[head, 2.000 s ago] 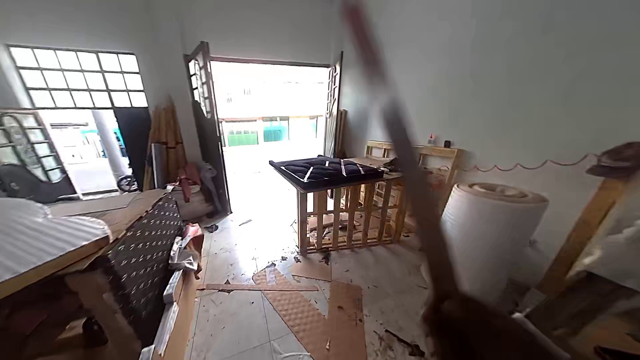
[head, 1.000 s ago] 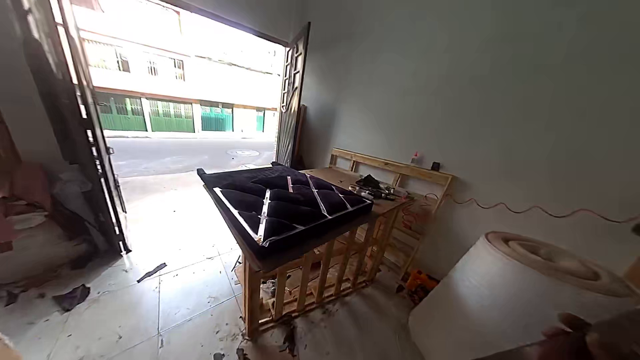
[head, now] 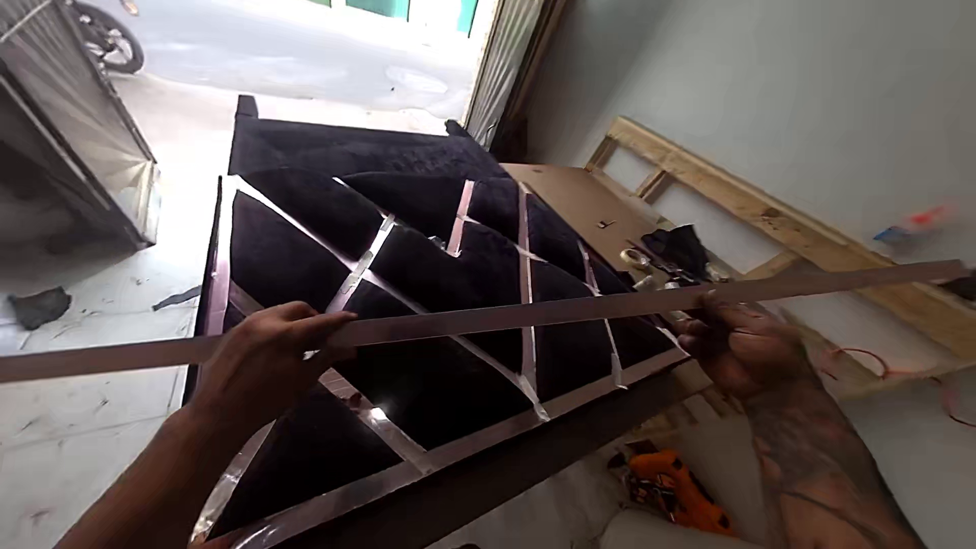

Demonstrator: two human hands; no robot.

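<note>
Both hands hold one long, thin, flat strip (head: 534, 311) level above a dark padded panel. My left hand (head: 267, 354) pinches it left of its middle, and my right hand (head: 743, 343) grips it from below on the right. The strip's material cannot be told. Beneath it lies the dark velvety panel (head: 450, 290), crossed by diagonal shiny bands (head: 488, 358) and edged by a similar pale band. The panel rests on a worktable, with dark fabric (head: 358, 145) spread at its far end. The strip's left end runs out of view.
A roll of tape (head: 634, 258) and dark scraps (head: 677, 248) lie on the brown board (head: 564, 206) at the right. A wooden frame (head: 709, 194) leans by the wall. An orange tool (head: 675, 488) is low down. A metal door (head: 76, 130) and a fabric scrap (head: 40, 306) are at left.
The view has come much closer to the padded panel. Both hands now show on the strip; two seconds ago one hand held a long strip up at the right.
</note>
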